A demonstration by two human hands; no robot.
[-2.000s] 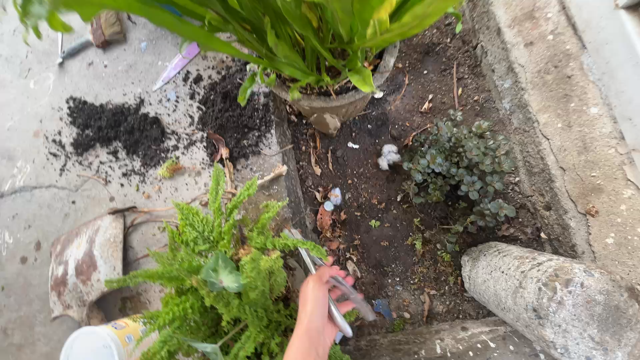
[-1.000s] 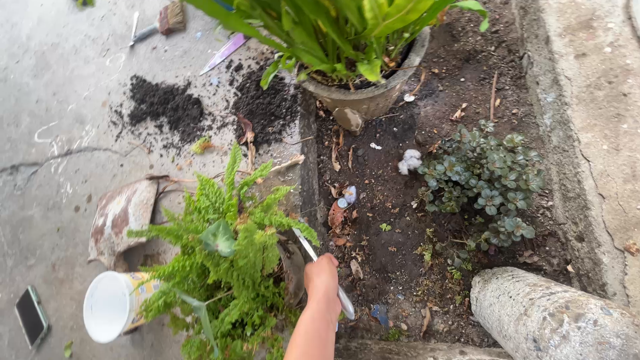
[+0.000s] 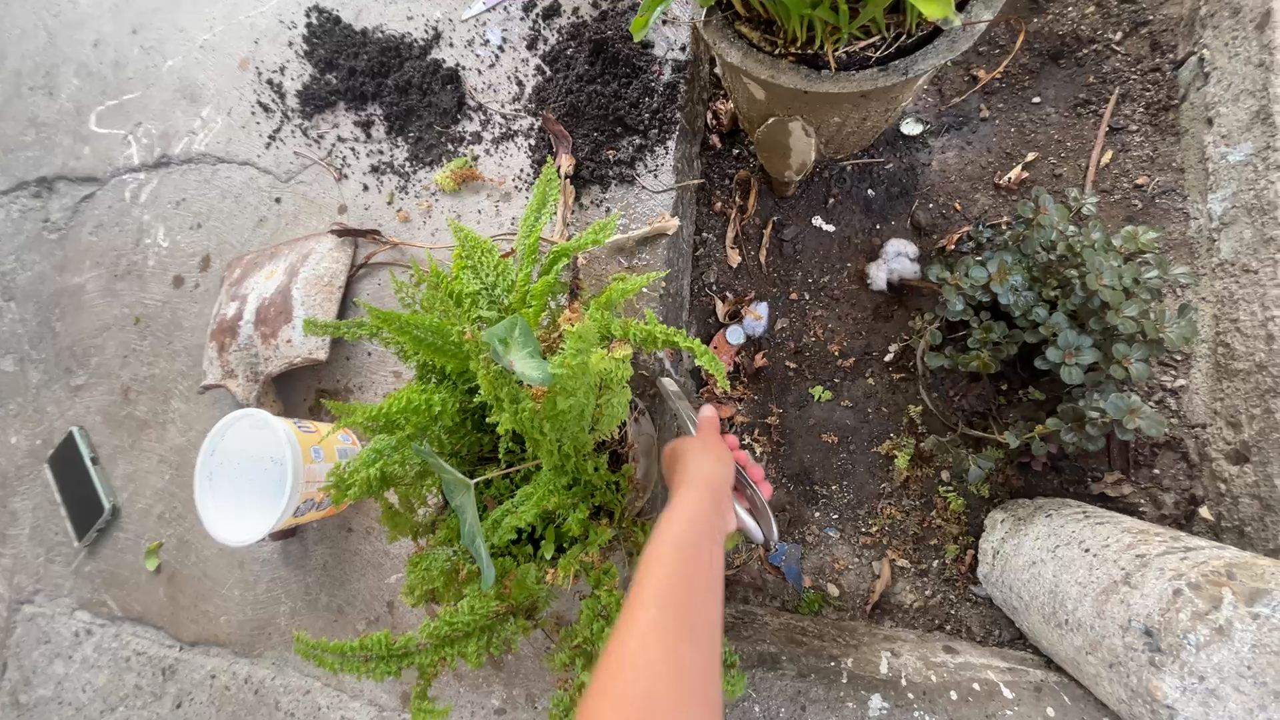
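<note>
My left hand reaches up from the bottom centre, closed around a silver metal hand tool that looks like shears. Its narrow end points up and left, at the right edge of a leafy green fern. Leaves largely hide the fern's pot. Two broader leaves, one of them an arrow-shaped leaf, stand among the fronds. A blue scrap lies on the soil just below the tool's lower end. My right hand is out of view.
Left of the fern are a white tub, a phone and a curved pot shard. Dark soil lies spilled above. A planted concrete pot, a small shrub and a concrete cylinder occupy the bed.
My left hand had its fingers more spread on the tool two seconds ago and is now closed around it. The view has moved closer to the fern.
</note>
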